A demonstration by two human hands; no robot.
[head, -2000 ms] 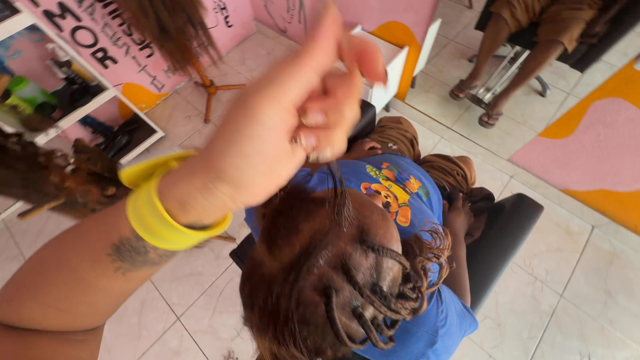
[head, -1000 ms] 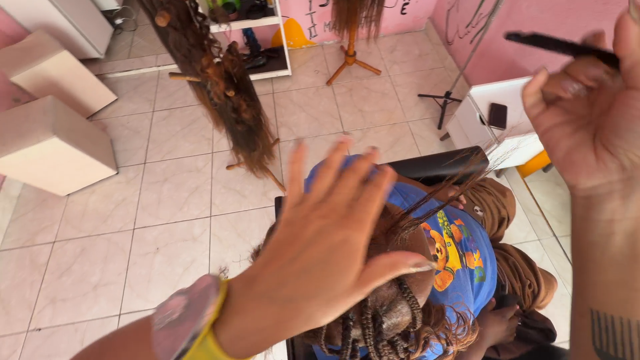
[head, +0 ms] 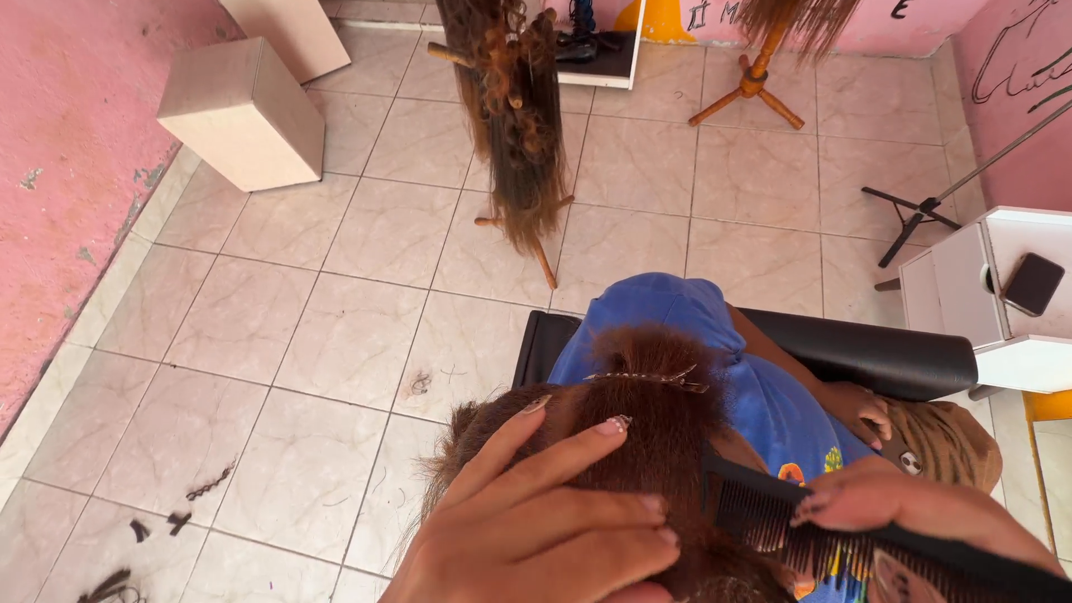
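Below me a seated person in a blue T-shirt [head: 662,301] has reddish-brown hair [head: 645,444], brushed out on this side. A metal hair clip [head: 649,379] lies across the hair near the top. My left hand [head: 553,519] rests flat on the hair with its fingers spread, holding no tool. At the right, my right hand [head: 904,519] grips a black comb [head: 762,502], whose end touches the hair beside the clipped section. The lower part of the head is cut off by the frame edge.
The person sits in a black padded chair [head: 871,352]. A white cabinet [head: 955,285] with a phone [head: 1034,285] is at the right. Hair hangs on a wooden stand [head: 548,260], with another tripod stand [head: 754,79] behind. Box-like blocks [head: 243,117] stand back left; hair scraps [head: 113,586] lie on the tiles.
My left hand has come down onto the hair. My right hand, raised with a dark tool a second ago, is now low beside the head with the comb. The view has shifted.
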